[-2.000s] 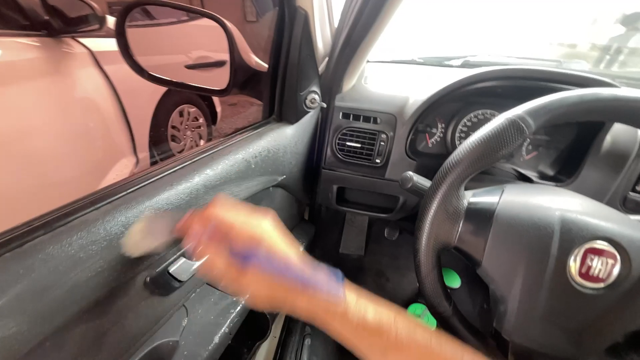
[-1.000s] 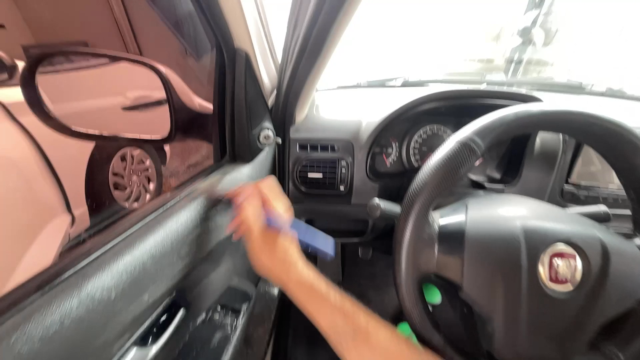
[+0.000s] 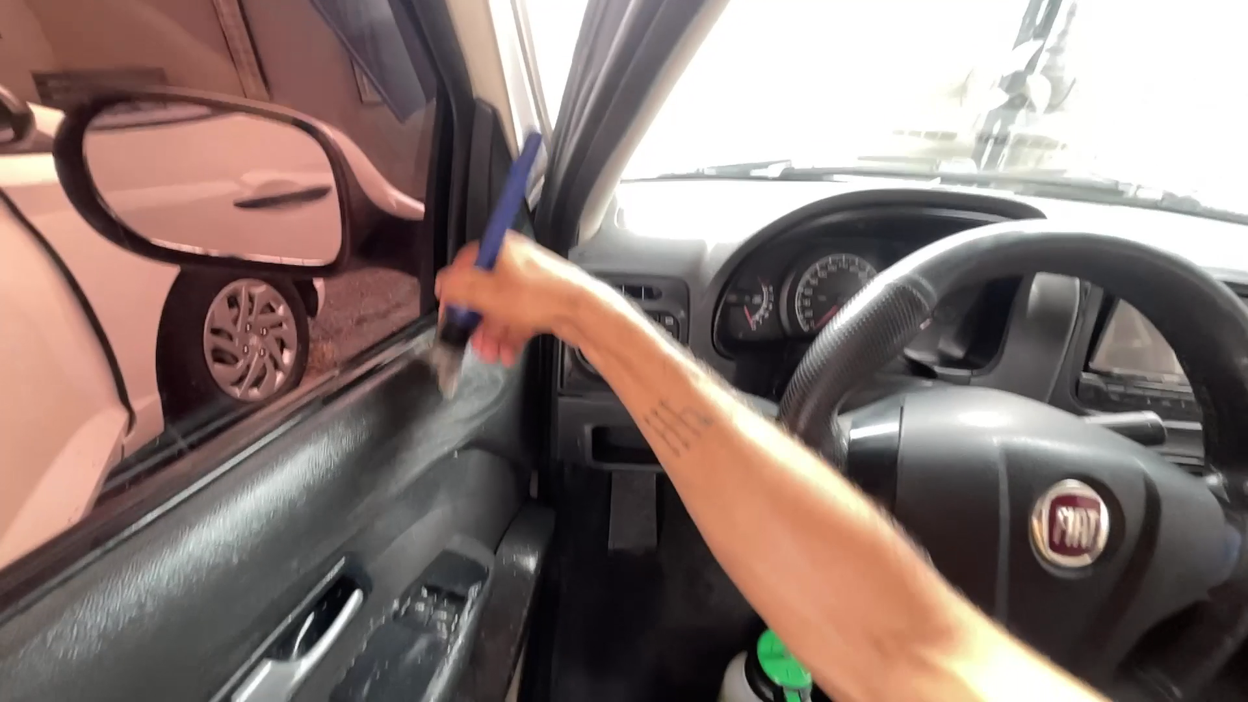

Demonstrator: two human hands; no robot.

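Note:
My right hand (image 3: 512,292) reaches in from the lower right and is closed around a brush with a blue handle (image 3: 509,200). The handle points up, and the pale bristles (image 3: 447,369) point down at the upper front corner of the dark door panel (image 3: 263,487), seemingly touching it below the window. The panel looks wet and shiny, with whitish streaks near the bristles. Lower on the door are the inner door handle (image 3: 317,643) and the window switches (image 3: 434,604), which have whitish drops or residue on them. My left hand is out of view.
The steering wheel (image 3: 868,336) and dashboard stand right of the door, partly behind my forearm. A bottle with a green cap (image 3: 783,663) is low by the wheel. Beyond the window are the side mirror (image 3: 210,180) and a white car (image 3: 58,322).
My right hand and the brush have moved forward along the door panel, from above the inner door handle to the front corner. The handle now points up. The view has shifted.

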